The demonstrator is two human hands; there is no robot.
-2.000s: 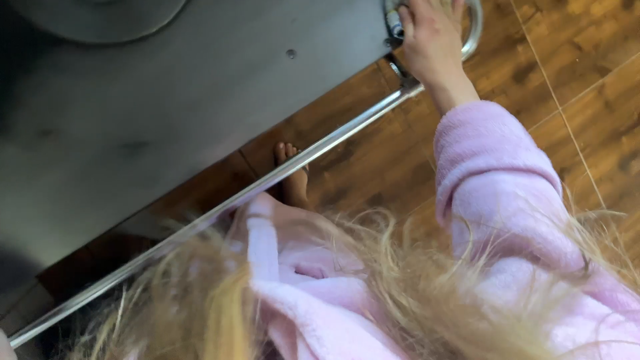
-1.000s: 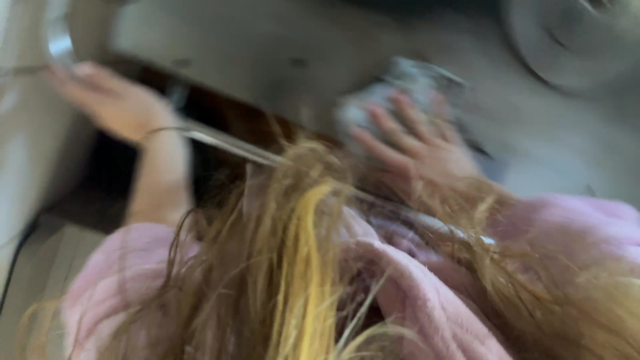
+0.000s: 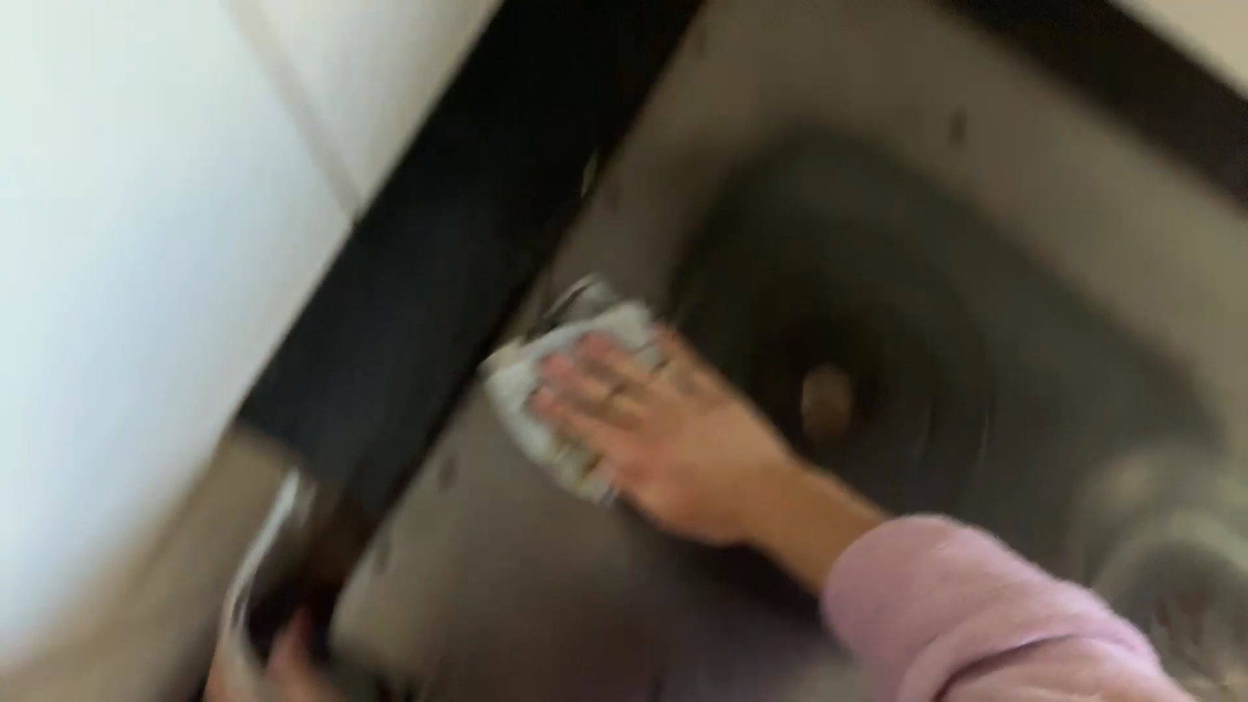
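Observation:
My right hand (image 3: 673, 439), its pink sleeve reaching in from the lower right, lies with fingers spread over a pale cloth (image 3: 522, 409). Under the cloth is a grey metal surface (image 3: 507, 546), beside a dark recessed round part. Only the fingers of my left hand (image 3: 283, 673) show at the bottom left, by a curved metal rail (image 3: 249, 570); blur hides whether they grip it.
A black border strip (image 3: 419, 234) runs along the left of the grey surface, against a white tiled wall (image 3: 166, 195). The dark recess (image 3: 926, 292) has a small brownish centre. A blurred round shape (image 3: 1170, 556) lies at the right.
The view has swung strongly. My right hand and the cloth are now beside the dark strip and the recess; my left hand has dropped mostly out of view.

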